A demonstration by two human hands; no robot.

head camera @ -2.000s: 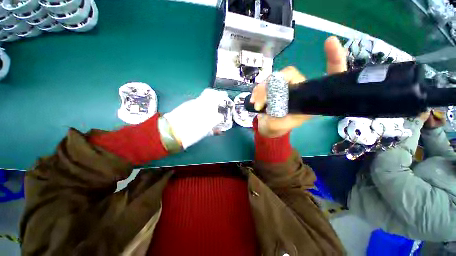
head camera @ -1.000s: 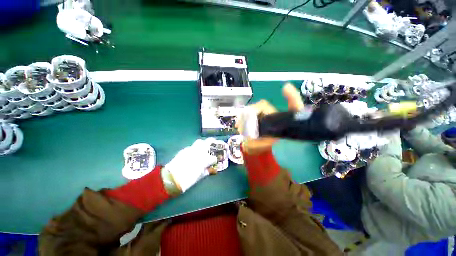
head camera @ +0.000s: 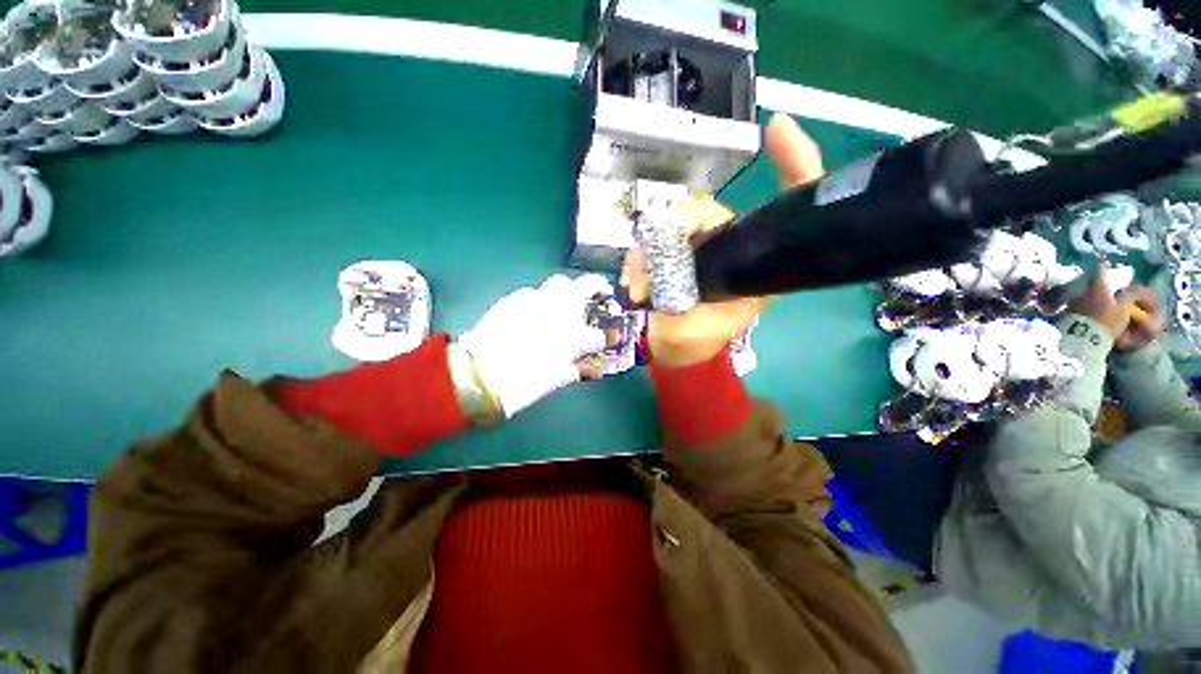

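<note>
My left hand (head camera: 530, 345), in a white glove, holds a white plastic housing (head camera: 611, 332) with dark inner parts on the green bench. My bare right hand (head camera: 698, 316) grips the silver-grey wrap of the black electric screwdriver (head camera: 843, 217) above and right of that housing. The screwdriver's tip is hidden by the hand. A second housing shows only as a white rim (head camera: 746, 349) right of my right wrist, mostly hidden. Another open housing (head camera: 382, 311) lies on the bench left of my gloved hand.
The grey screw feeder (head camera: 672, 152) stands just beyond my hands. Stacked white shells (head camera: 198, 73) are at the far left. Rows of white subassemblies (head camera: 975, 358) lie at right. Another person's hands (head camera: 1120, 311) work at the right. A white strip (head camera: 422, 37) edges the bench.
The view has shifted since the earlier frames. The second housing, once between my hands, is now mostly hidden behind my right hand and wrist. My right hand and the screwdriver are nearer the held housing.
</note>
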